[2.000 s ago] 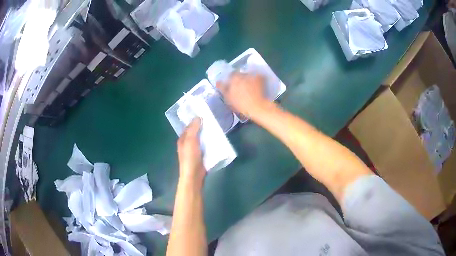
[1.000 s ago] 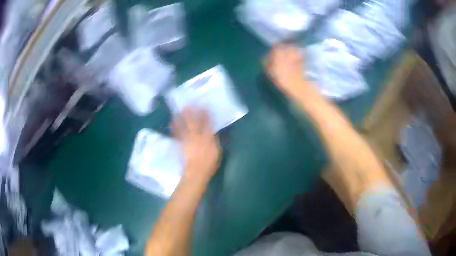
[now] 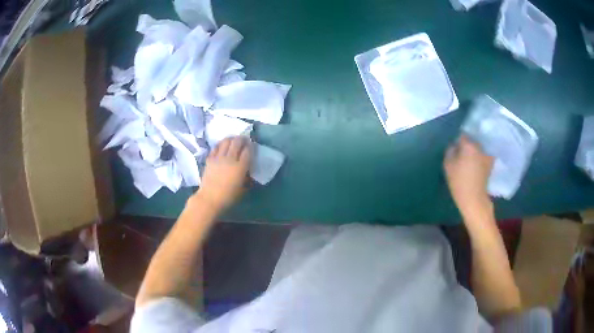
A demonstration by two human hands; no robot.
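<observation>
My left hand is at the near right edge of a loose pile of white sleeves, its fingers on a sleeve; whether it grips one cannot be told. My right hand is at the near left side of a square tray with wrinkled clear or white material in it, its fingers touching the tray's edge; the grip is not clear. Another square tray with a pale rim and white content lies alone, up and left of my right hand. Both hands are slightly blurred.
A brown carton stands at the left end of the green bench. More white-filled trays lie at the upper right and right edge. Another carton is below the bench at the right.
The view has swung left to the sleeve pile. My left hand has left the tray it was on and moved to the pile. My right hand has come back from the far trays.
</observation>
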